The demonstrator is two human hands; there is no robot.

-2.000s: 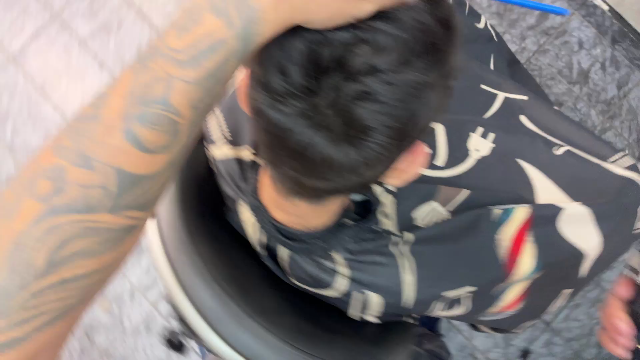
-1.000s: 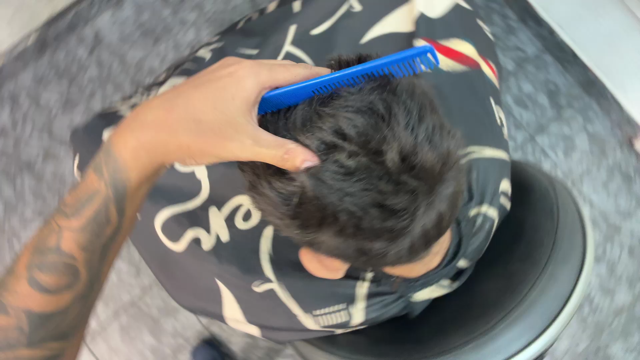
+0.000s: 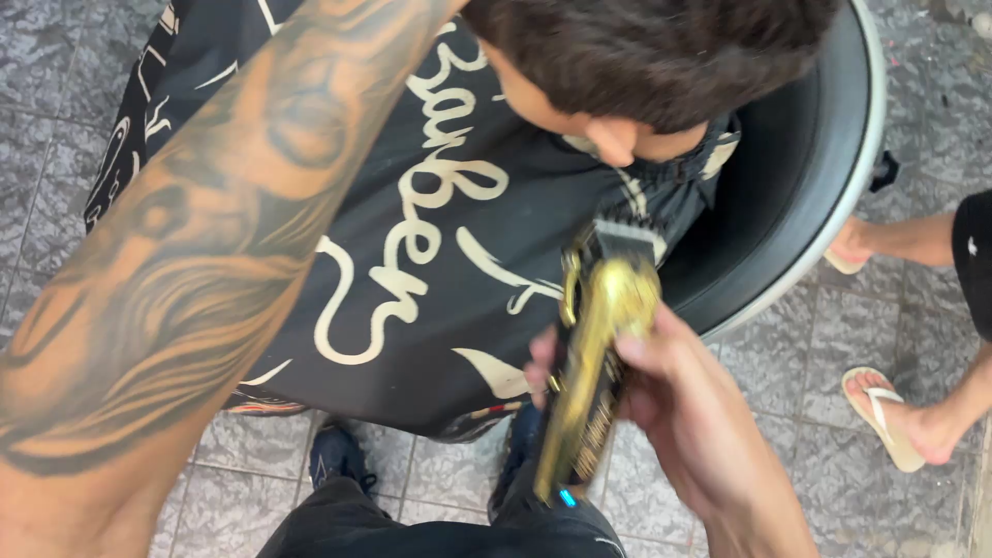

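Note:
My right hand [image 3: 670, 372] grips a gold and black hair clipper [image 3: 601, 349], its blade end with a guard pointing up, just below the ear of a seated person. A small blue light glows at the clipper's lower end. The blade is apart from the person's dark hair [image 3: 659, 54]. My tattooed left forearm [image 3: 209, 225] reaches up across the left of the view; the hand itself lies beyond the top edge. A black barber cape [image 3: 403, 372] with cream lettering and drawings covers the seated person. No comb shows in the view now.
The black chair back [image 3: 798, 178] with its pale rim curves behind the seated person. At the right are another person's feet in flip-flops [image 3: 887, 426]. My dark shoes [image 3: 337, 457] stand on the grey tiled floor [image 3: 837, 333] below the cape.
The blue comb that my left hand held over the hair a second ago is out of view. My right hand has come into view with the clipper. The view has shifted strongly.

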